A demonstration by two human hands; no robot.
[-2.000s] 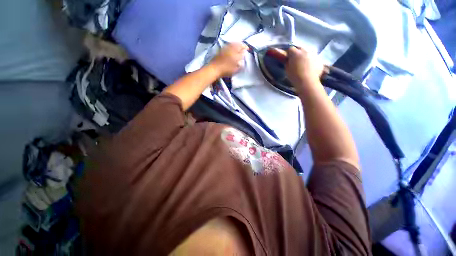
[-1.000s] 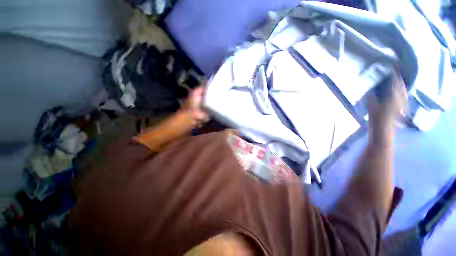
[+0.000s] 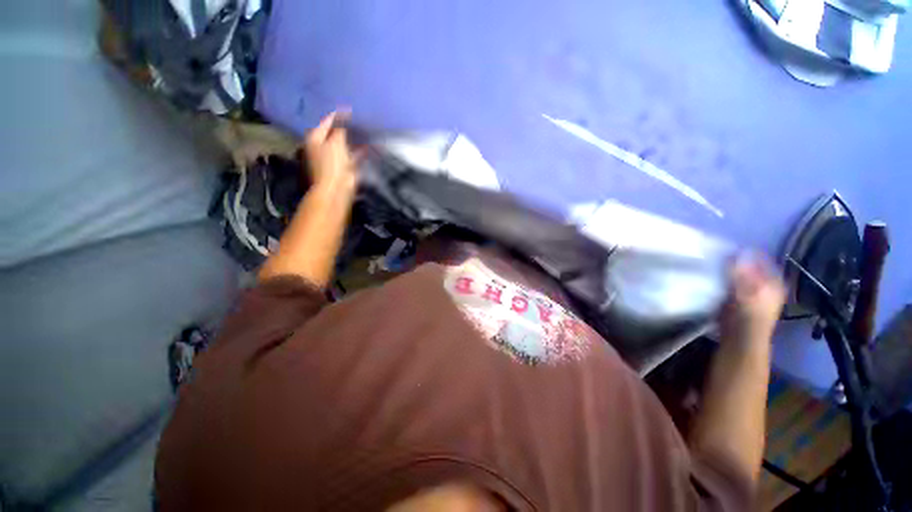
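The garment piece (image 3: pixel 520 215), limp cloth with dark grey and pale silvery parts, is stretched between my hands at the table's near edge, and it is blurred. My left hand (image 3: pixel 330 150) grips its left end. My right hand (image 3: pixel 752 285) grips its right end and is blurred. The lower part of the cloth is hidden behind my shirt. The steam iron (image 3: pixel 825 255) with a brown-red handle stands at the right, just beyond my right hand, untouched.
The blue-violet pressing table (image 3: pixel 430 60) spreads ahead, with a thin white strip (image 3: pixel 635 163) on it. Another grey-white garment (image 3: pixel 825 35) lies at the far right. A dark-and-white cloth heap (image 3: pixel 195 50) and grey sheeting (image 3: pixel 90 330) are at left. A black hose trails below the iron.
My right hand has let go of the iron, now parked at right. The garment has moved off the table's middle to the near edge, and both hands now hold it.
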